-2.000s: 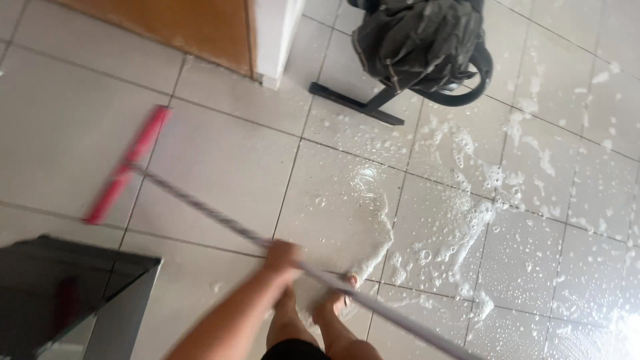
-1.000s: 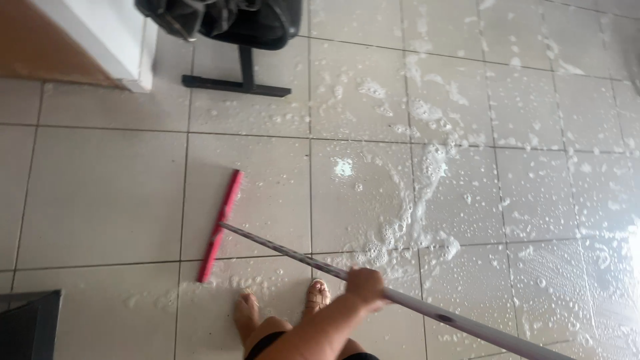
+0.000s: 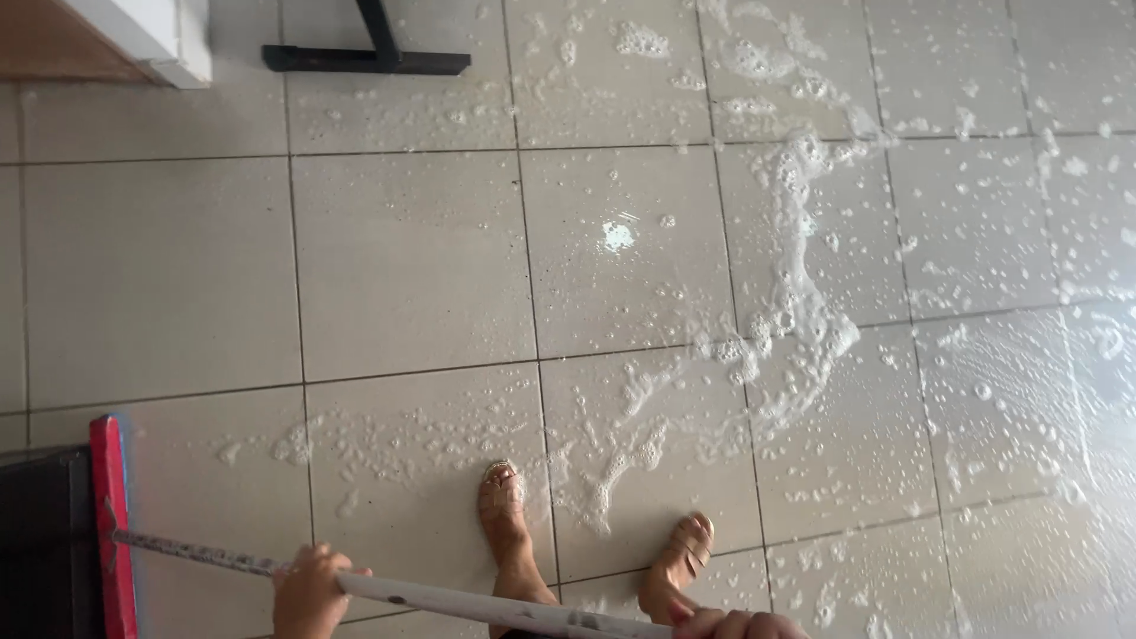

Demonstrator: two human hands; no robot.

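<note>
A long grey pole [image 3: 479,605] slants across the bottom of the view, ending at the left in a red floor squeegee head [image 3: 111,524]. My left hand [image 3: 311,590] is closed around the pole's middle. At the bottom edge my right hand [image 3: 737,623] grips the pole farther along, partly cut off by the frame. The squeegee head stands upright in the picture beside a dark box-like object [image 3: 44,546], seemingly close against it. White soap foam [image 3: 803,293] and suds lie on the beige floor tiles [image 3: 408,266].
My feet in strappy sandals, the left [image 3: 504,515] and the right [image 3: 683,559], stand on wet tiles. A black metal furniture foot [image 3: 373,61] rests on the floor at the top. A white wall corner [image 3: 177,44] juts in at the upper left.
The squeegee head has moved left and toward me, to beside the dark object. A second hand now shows on the pole. The view has shifted.
</note>
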